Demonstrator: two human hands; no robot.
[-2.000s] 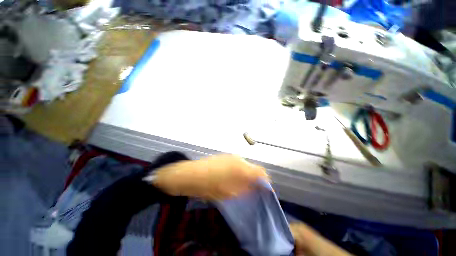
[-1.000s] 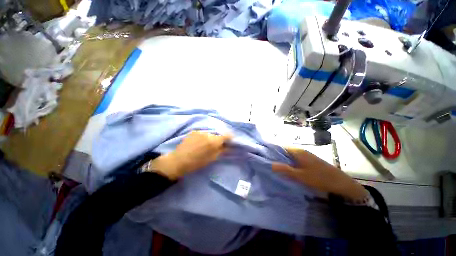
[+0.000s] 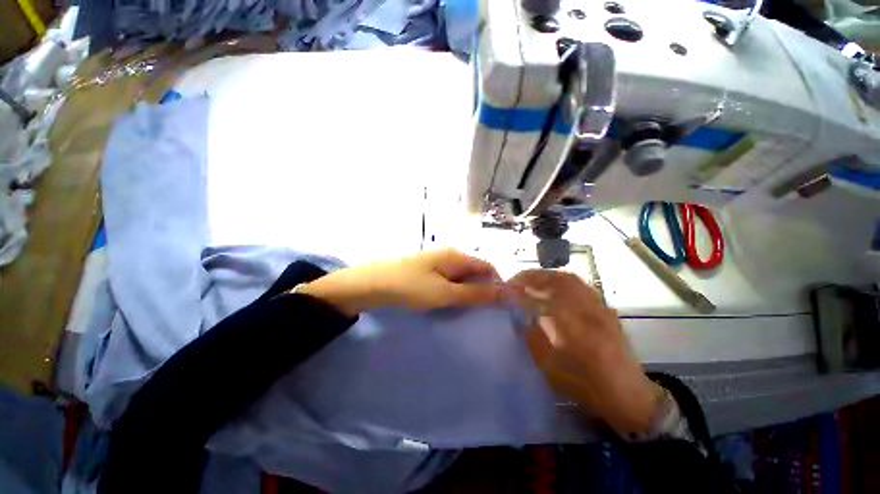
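A light blue shirt (image 3: pixel 434 371) lies over the front of the white sewing table and hangs past its edge. One long part of it (image 3: pixel 154 193) stretches up the table at the left. My left hand (image 3: pixel 425 282) holds the cloth edge just in front of the needle area. My right hand (image 3: pixel 574 338), slightly blurred, pinches the same edge beside it, fingertips nearly touching the left ones. The sewing machine head (image 3: pixel 579 116) stands above and behind the hands. The presser foot area (image 3: pixel 511 224) shows no cloth clearly under it.
Blue-and-red handled snips (image 3: pixel 683 236) and a tan-handled thin tool (image 3: pixel 671 275) lie right of the needle. A dark metal tray (image 3: pixel 841 323) is at the right end. A brown side table (image 3: pixel 68 164) and cloth scraps (image 3: pixel 24 183) are at left, with more heaped cloth behind.
The shirt has come up onto the table and now spreads further up at the left. Both hands have come together at its edge near the needle. The view has moved closer to the machine.
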